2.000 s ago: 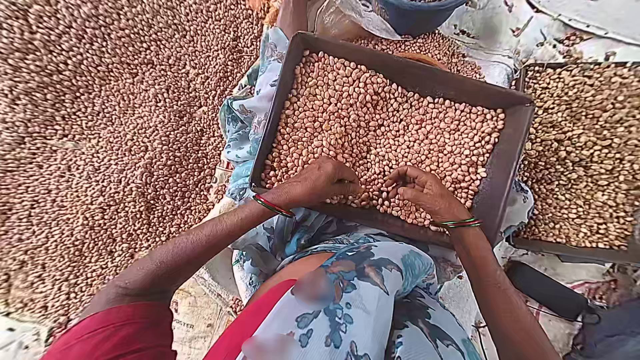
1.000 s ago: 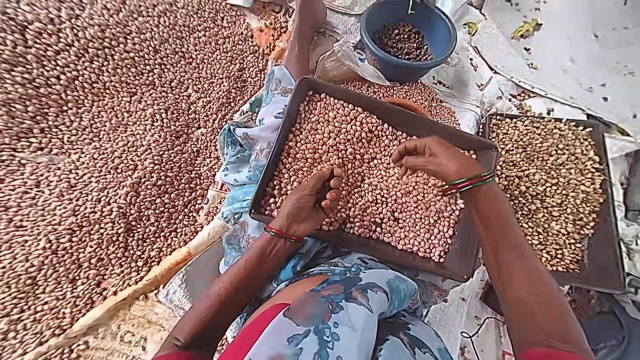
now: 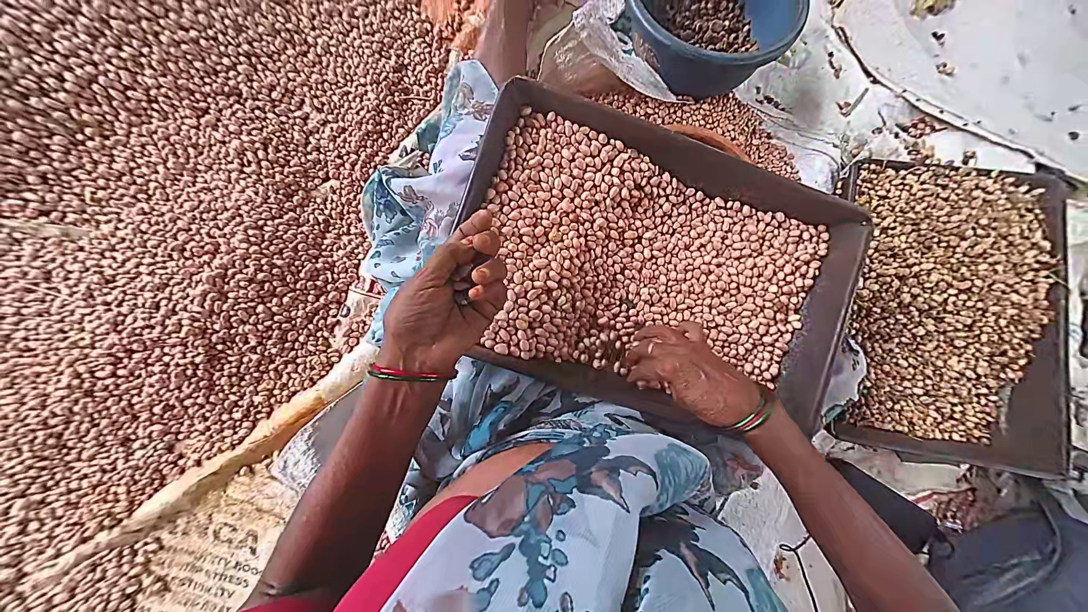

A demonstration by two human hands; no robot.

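Note:
A dark rectangular tray [image 3: 837,314] lies tilted across my lap, holding a layer of pinkish-brown nuts or beans [image 3: 578,212]. My left hand [image 3: 450,297] is raised at the tray's left edge, palm up with curled fingers; small dark bits show within them, too small to name. Down on the nuts near the tray's front edge is my right hand [image 3: 684,370], its fingers bent and pointing left. Whether it pinches anything is hidden. Bangles circle both wrists.
A huge spread of similar nuts [image 3: 170,212] fills the left side. Behind the tray stands a blue plastic basin [image 3: 722,64] with dark pieces inside. A second dark tray [image 3: 1033,425] of yellowish-brown nuts lies at right. A printed sack [image 3: 212,552] is at lower left.
My left hand has moved from over the nuts to the tray's left edge. My right hand, raised above the nuts a second ago, is now down among them near the front edge.

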